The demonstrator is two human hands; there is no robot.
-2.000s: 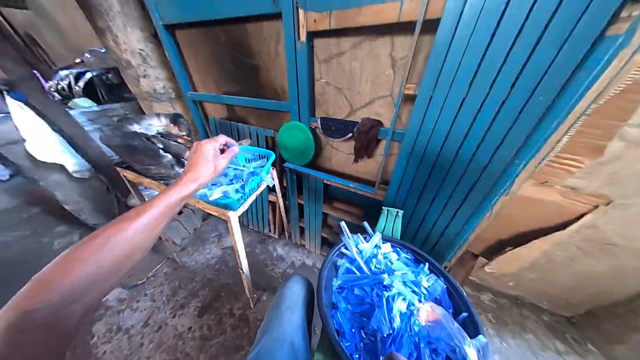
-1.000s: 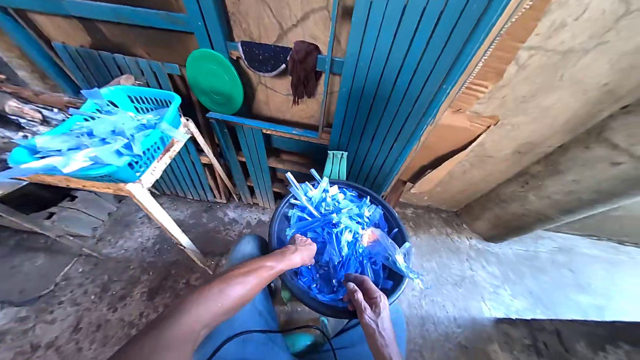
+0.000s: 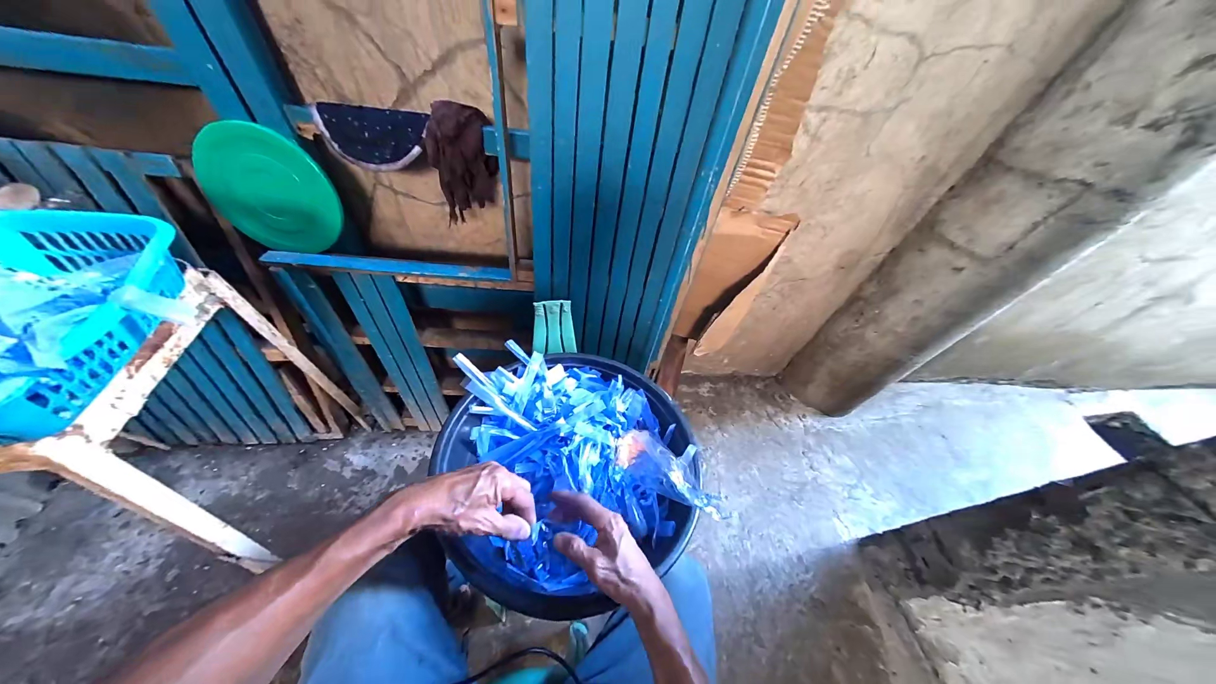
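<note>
A dark round plastic tub [image 3: 682, 543] stands between my knees, heaped with blue plastic strips [image 3: 560, 418]. Over the near left part of the heap is my left hand [image 3: 480, 501], its fingers curled; whether a strip is between them cannot be told. Beside it, my right hand [image 3: 601, 549] is held with thumb and fingers apart above the strips, and nothing shows in it. A clear crumpled plastic bag [image 3: 655, 465] with something orange in it lies on the right of the heap.
At the left, a turquoise plastic basket [image 3: 123, 328] of blue plastic pieces rests on a rusty white metal frame [image 3: 142, 480]. Behind the tub stand blue slatted panels [image 3: 608, 142] with a green round lid [image 3: 268, 185] and hanging cloths [image 3: 461, 157]. Torn cardboard [image 3: 741, 256] leans by the right wall.
My left hand was over the basket two seconds ago and is now over the tub. Since one second ago my hands have come closer together. The view has swung right.
</note>
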